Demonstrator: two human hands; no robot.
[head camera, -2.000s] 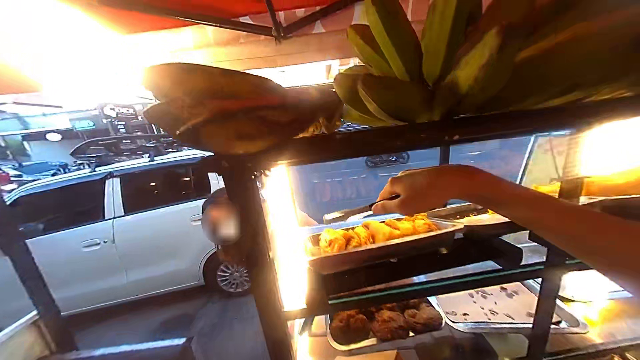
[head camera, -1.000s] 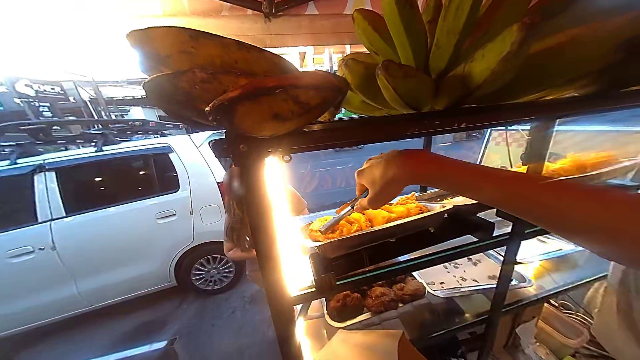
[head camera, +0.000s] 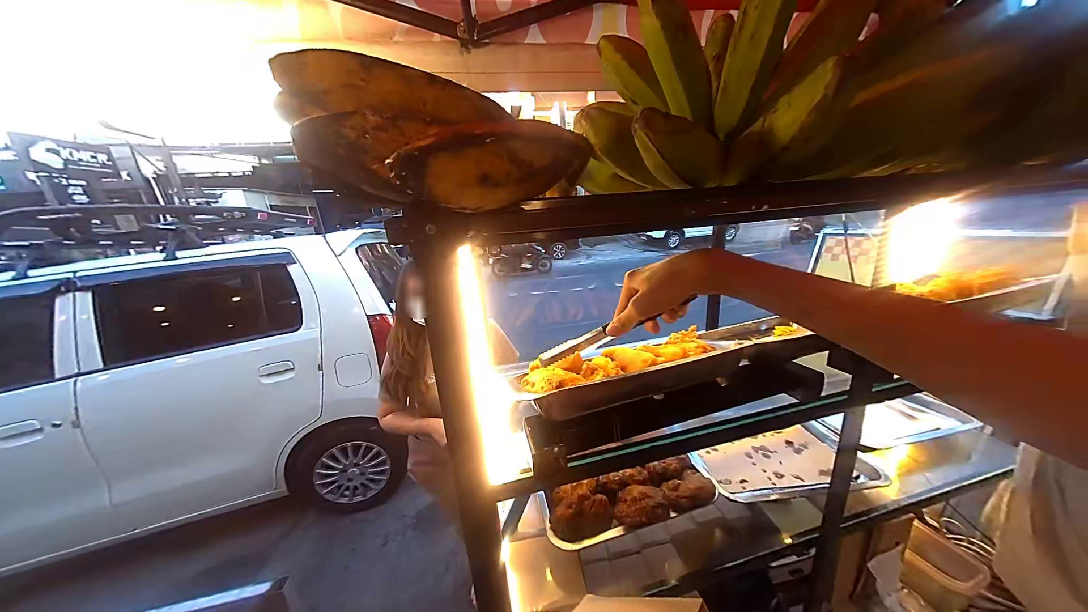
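My right hand reaches in from the right edge, palm down, and is closed around metal tongs. The jaws of the tongs rest at the left end of a row of golden fried food in a long metal tray on the upper shelf of a display case. Whether a piece is between the jaws cannot be told. Below, dark brown fried balls lie in a smaller tray, beside a paper-lined metal tray holding dark crumbs. My left hand is out of view.
Overripe plantains and a green banana bunch lie on the case's top. A black post with a bright light strip stands at its left corner. Beyond it are a person and a white car. A plastic container sits lower right.
The tongs' jaws are at the left end of the fried food; two seconds ago they were held above it. The view has shifted, showing more of the lower shelf.
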